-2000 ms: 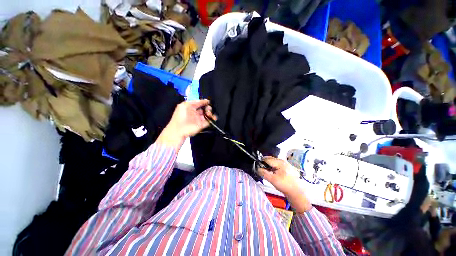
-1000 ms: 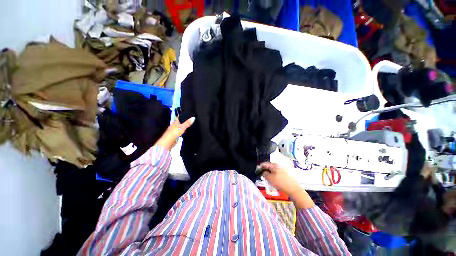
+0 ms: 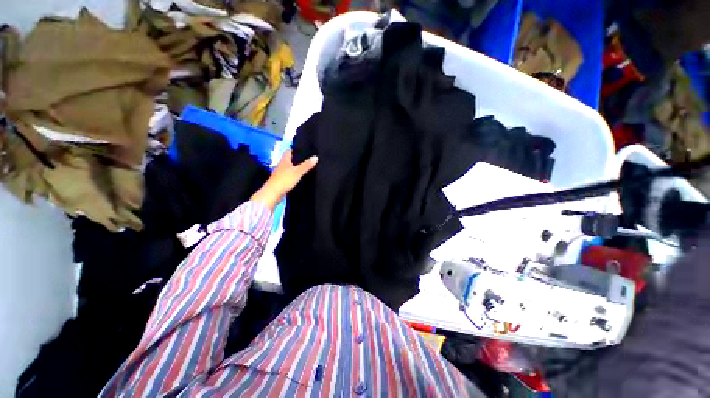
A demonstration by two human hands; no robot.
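Observation:
Black cut pieces (image 3: 366,171) lie as a thick, fanned bundle on the white machine table, reaching from the table's far raised edge to my lap. My left hand (image 3: 286,179) is at the bundle's left edge, fingers apart; it appears to hold nothing. My right hand is not in view. A long dark strap (image 3: 537,199) runs from the bundle's right side over the table to a blurred dark shape at the right edge; what holds that end cannot be told.
The white sewing machine (image 3: 537,303) stands right of the bundle. Rolled black pieces (image 3: 514,146) lie behind it. Khaki pieces (image 3: 86,78) are heaped at far left, near a blue crate (image 3: 226,124). A large blurred grey-purple shape (image 3: 662,319) fills the lower right.
My right hand has gone out of the picture. The dark strap first stretched between both hands and now runs right from the bundle. My left hand let go of it. The grey-purple shape has appeared.

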